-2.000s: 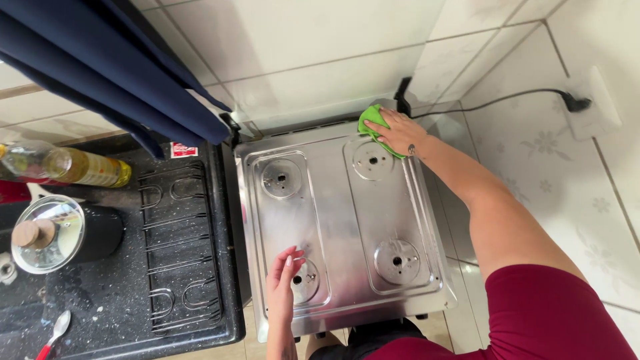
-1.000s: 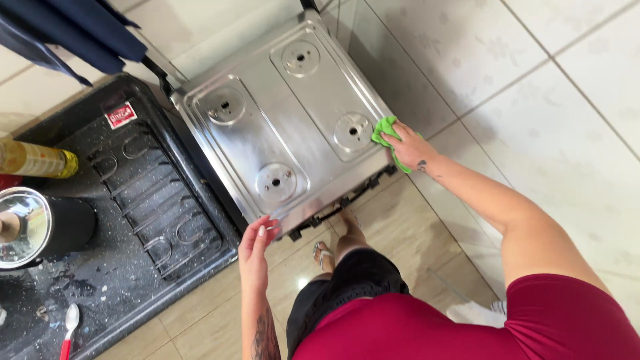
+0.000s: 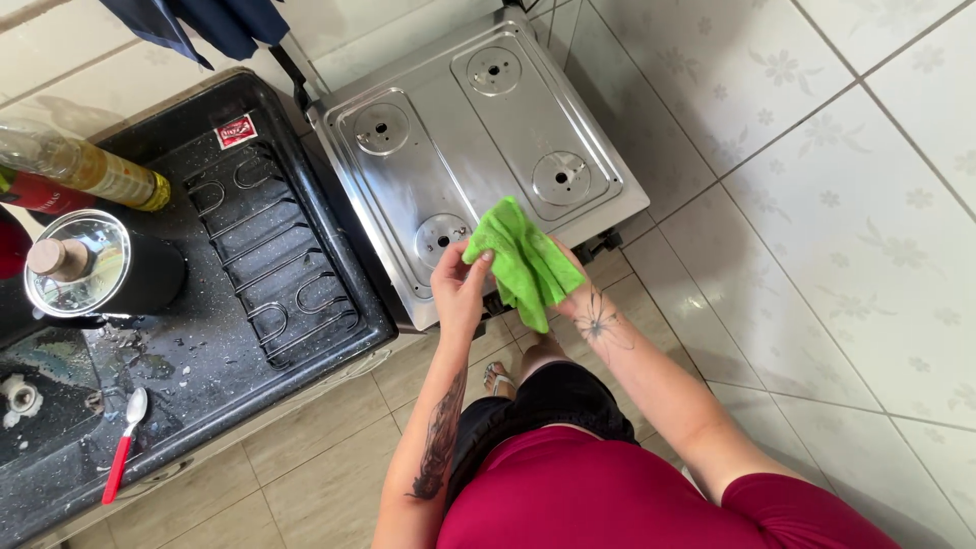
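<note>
A bright green cloth (image 3: 522, 259) hangs between my hands above the front edge of a stainless steel stove top (image 3: 488, 141). My left hand (image 3: 461, 282) pinches the cloth's left edge between thumb and fingers. My right hand (image 3: 572, 286) is at the cloth's right side, its fingers mostly hidden behind the fabric. The stove top has several round burner recesses with holes, and no burner grates stand on it.
Left of the stove, a dark speckled sink counter (image 3: 191, 396) bears a black wire stove grate (image 3: 274, 259), a black pot with a glass lid (image 3: 145, 274), a bottle of yellow liquid (image 3: 114, 175) and a red-handled spoon (image 3: 126, 446). Dark blue fabric (image 3: 221, 27) hangs above. A tiled wall is at right.
My right hand has moved with the cloth from the stove's far edge, then its right front corner, to my left hand. My left hand, without the cloth before, now grips its edge.
</note>
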